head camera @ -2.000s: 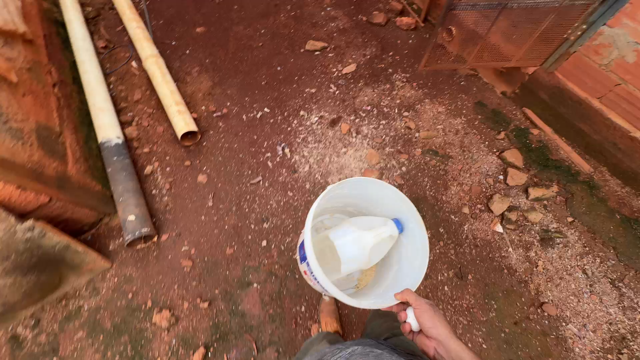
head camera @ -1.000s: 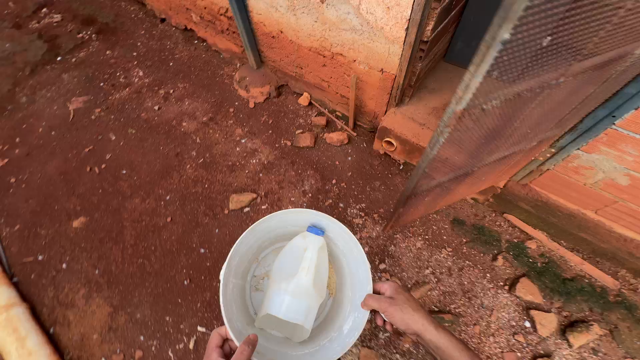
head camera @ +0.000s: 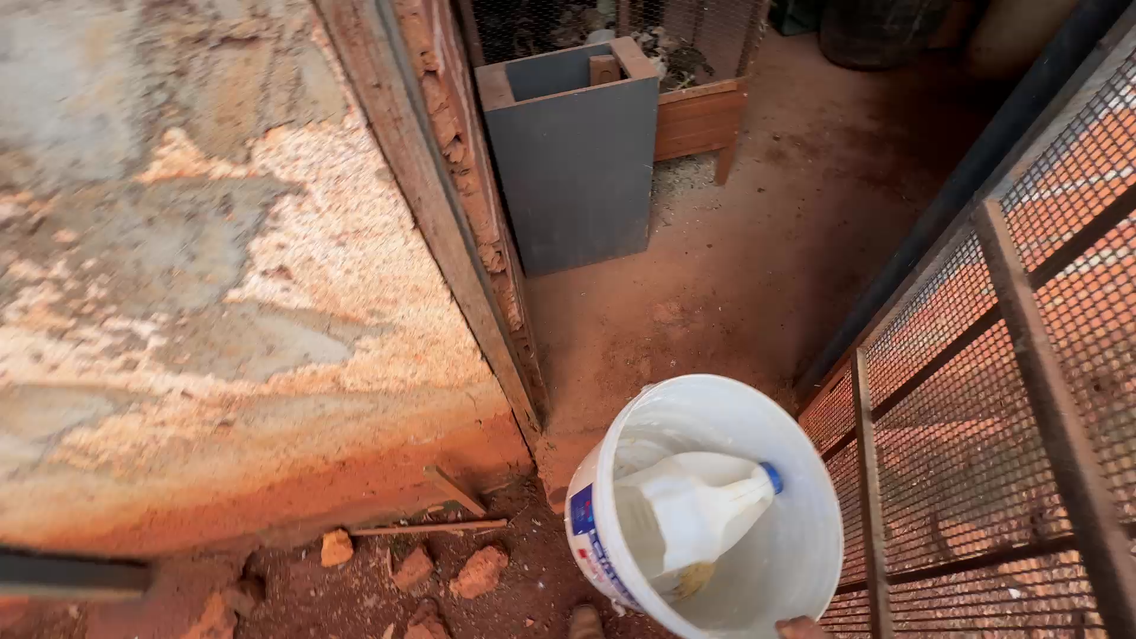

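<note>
A white plastic bucket (head camera: 596,532) with a printed label on its side is tilted at the lower middle right. Inside it lies a cut white plastic jug (head camera: 697,510), its blue cap (head camera: 772,477) toward the right wall of the bucket. Some yellowish material (head camera: 694,579) shows beside the jug. Only the fingers of my right hand (head camera: 800,628) are in view, at the bucket's near rim by the lower edge; they hold that rim. My left hand is out of view.
A doorway opens ahead, between a wooden frame (head camera: 444,213) with a plastered wall (head camera: 222,311) and a metal mesh gate (head camera: 958,426). Past it stand a grey box (head camera: 572,177), a wooden-framed mesh cage (head camera: 701,120) and a dark container (head camera: 879,31). Rubble (head camera: 479,571) lies at the wall's foot.
The view has moved up to the doorway. My left hand, on the bucket a second ago, has left the view. The jug's cap, then pointing away from me, now points right.
</note>
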